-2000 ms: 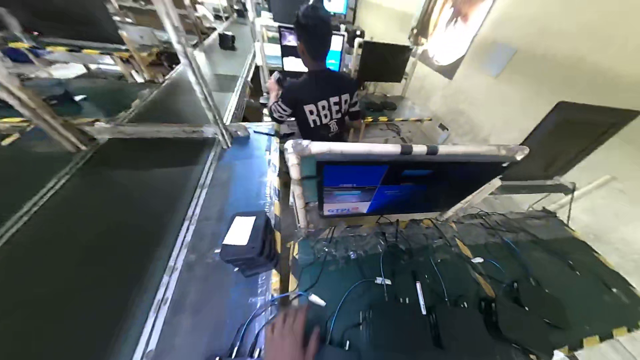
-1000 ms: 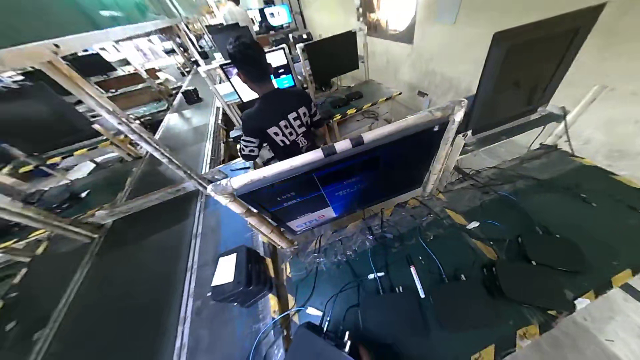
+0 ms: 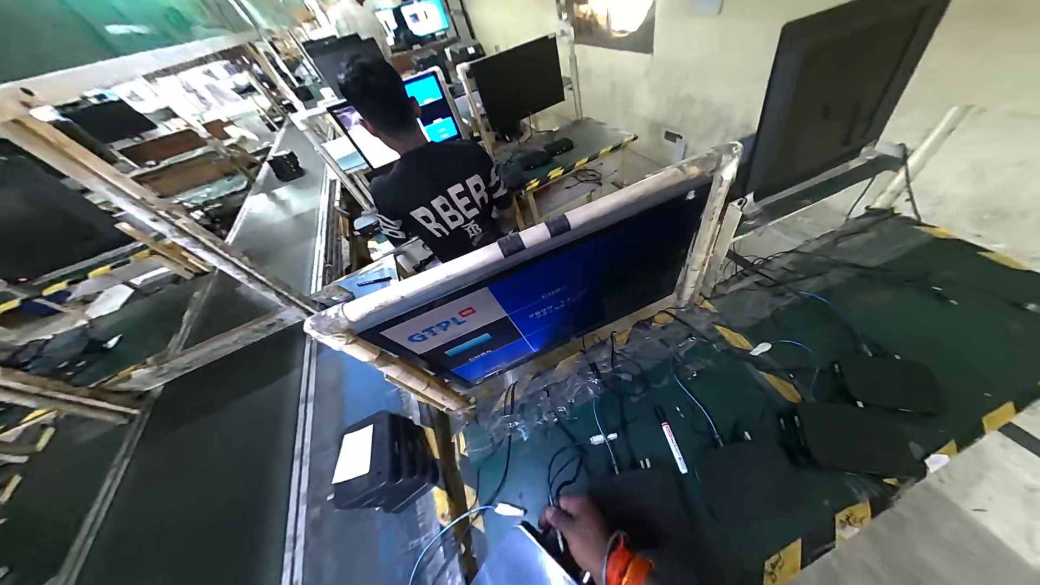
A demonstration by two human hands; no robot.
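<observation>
At the bottom centre, my right hand [image 3: 581, 528], with an orange thread band at the wrist, pinches a black cable's plug at the back edge of a flat box [image 3: 520, 562] with a shiny top. Whether the plug sits in the box cannot be told. My left hand is out of view. Left of my hand lies a white connector [image 3: 509, 509] on a blue cable. To the right, flat black boxes [image 3: 642, 508] with cables lie on the green bench, near a white marker pen [image 3: 671, 445]. A stack of black boxes [image 3: 386, 463] bears a white paper.
A lit monitor [image 3: 544, 296] in a taped pipe frame stands behind the cables. Beyond it a person [image 3: 439, 191] in a black shirt faces other screens. A dark conveyor belt [image 3: 203, 455] runs along the left. Another dark monitor [image 3: 837, 97] stands at upper right.
My right hand has come up into view from the bottom edge, where little of it showed one second ago, and is at the cables. Two seconds ago the flat box was not in view there.
</observation>
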